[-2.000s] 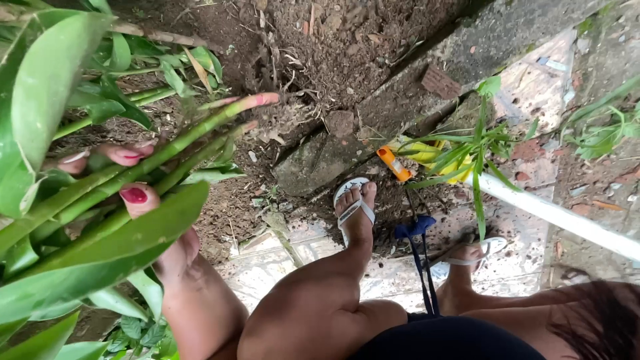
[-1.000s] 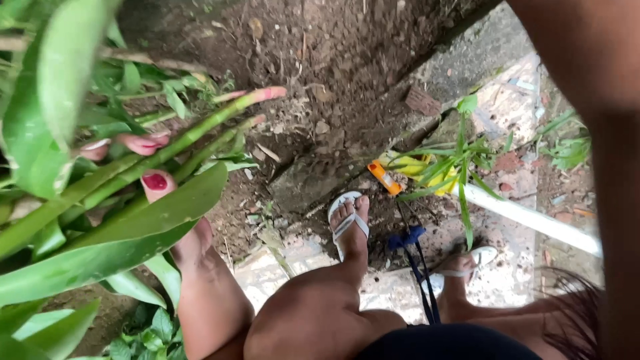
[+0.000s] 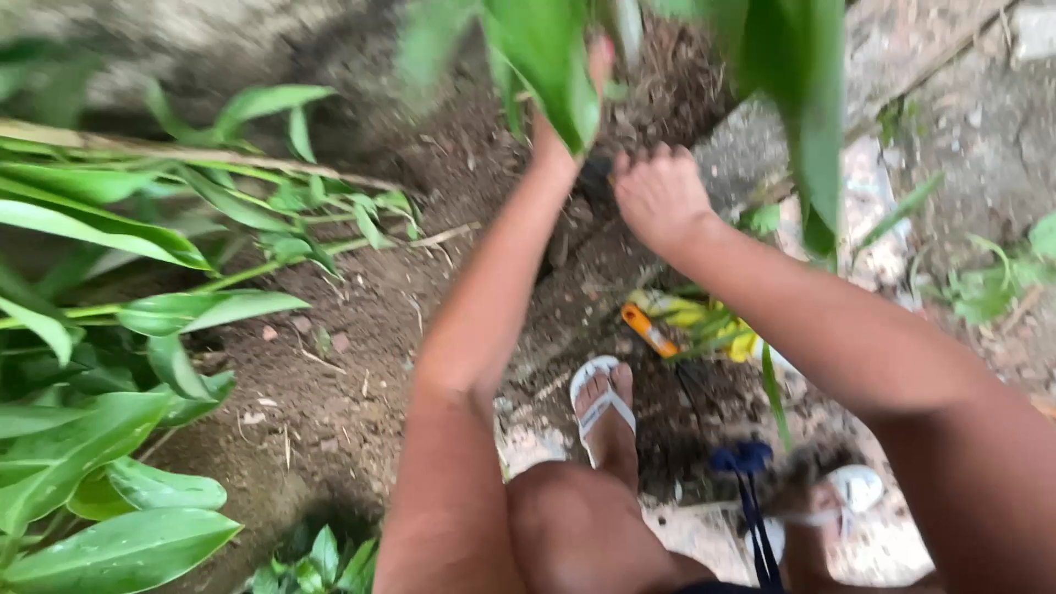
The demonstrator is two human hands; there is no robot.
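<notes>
Reaching up the middle of the view, my left hand (image 3: 596, 74) is blurred and partly covered by broad green leaves (image 3: 549, 66); it is closed around the leafy stalks, whose lower ends are hidden. My right hand (image 3: 660, 194) is low over the dark soil (image 3: 577, 235), to the right of my left wrist, beside a concrete edge. Its fingers curl downward near a small dark object (image 3: 596, 175) that is too blurred to name. Whether the hand grips anything is hidden.
An orange-handled tool (image 3: 649, 330) and a yellow bundle (image 3: 701, 318) lie near my sandalled foot (image 3: 606, 404). Leafy plants (image 3: 124, 487) line the left side. A concrete edging (image 3: 742, 153) borders the soil, and a dark blue cord (image 3: 747, 495) hangs near my legs.
My left hand and the leafy stalks have moved from the left to the upper middle. My right hand, not visible two seconds ago, is now over the soil. The view has shifted.
</notes>
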